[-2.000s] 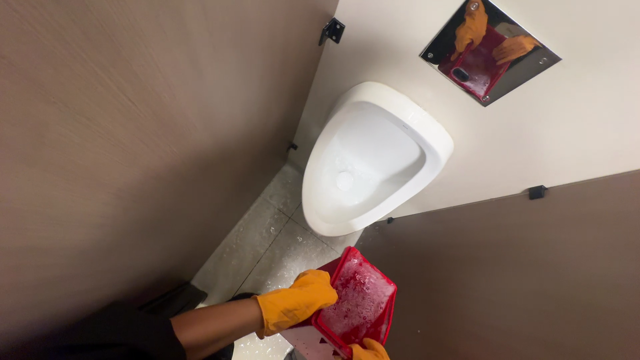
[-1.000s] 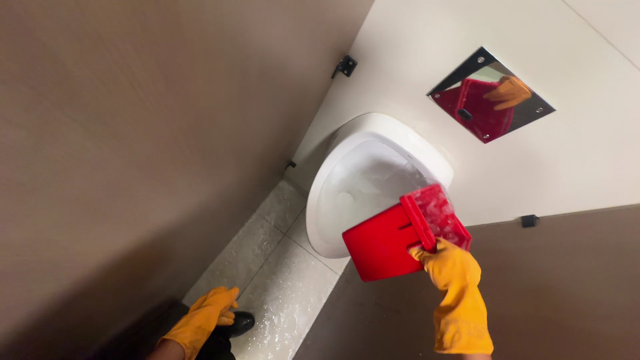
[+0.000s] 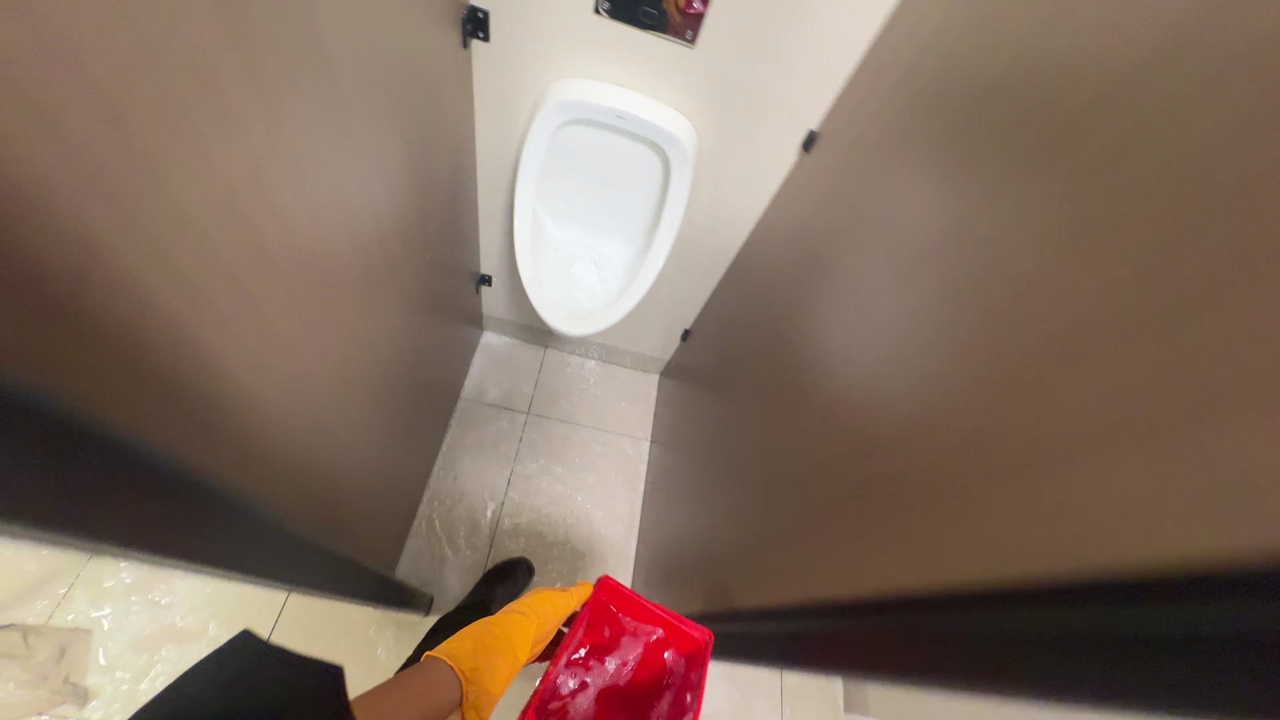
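My left hand (image 3: 515,640), in an orange rubber glove, grips the left rim of a red plastic bucket (image 3: 625,655) at the bottom centre. Foamy liquid or suds show inside the bucket. My right hand is out of view. Beyond the bucket, a white ceramic urinal (image 3: 605,205) hangs on the pale wall, with water at the bottom of its bowl. A shiny metal flush plate (image 3: 655,18) is partly cut off at the top edge.
Brown partition panels stand at the left (image 3: 250,250) and right (image 3: 980,330), fixed by black brackets (image 3: 478,24). The tile floor (image 3: 570,470) between them is wet. A black shoe (image 3: 510,580) stands near my left hand.
The red bucket, tilted at the urinal in my right hand a second ago, is now back low near me. My left hand, then apart, holds its rim. The view has shifted.
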